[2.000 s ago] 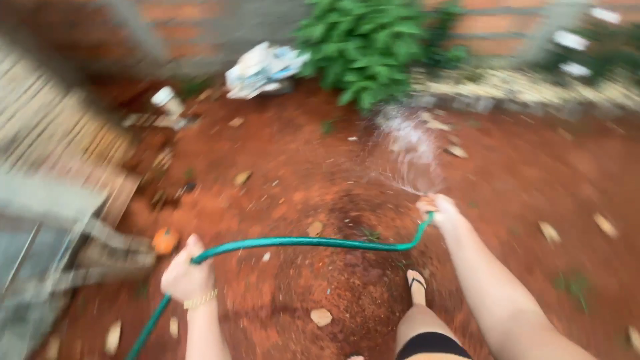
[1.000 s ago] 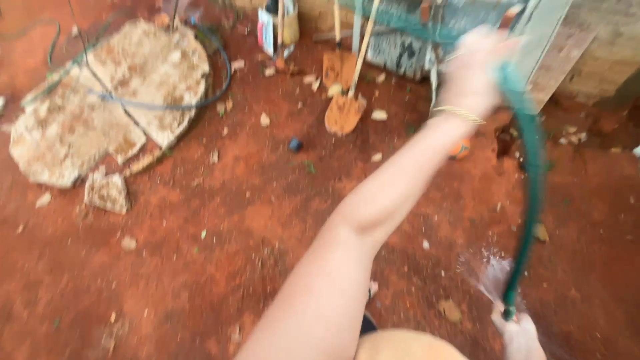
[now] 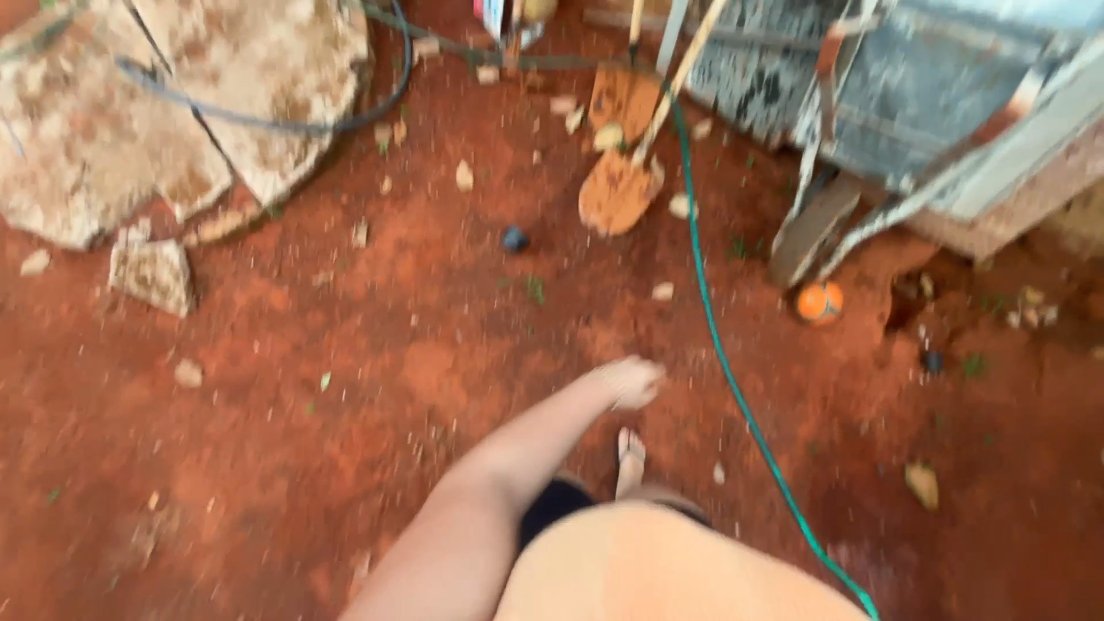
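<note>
My left hand (image 3: 634,382) is over the red soil at the lower middle, just above my sandalled foot (image 3: 630,444). It is blurred, with no hose visible in it, and how far its fingers are bent is unclear. To its right, a green garden hose (image 3: 727,366) runs down from beside the shovels and leaves the view at the bottom right. My right hand is out of the frame, so whether it holds the hose is hidden.
Two shovels, one with a muddy blade (image 3: 619,194), lean at the top middle. A metal wheelbarrow (image 3: 906,95) and an orange ball (image 3: 819,302) are at the right. A broken round concrete slab (image 3: 78,147) lies upper left, a dark hose (image 3: 302,126) across it.
My left hand has let go of the green hose and come down nearer my body; the hose now lies lower. My right hand, seen earlier at the hose's spraying end, has left the view.
</note>
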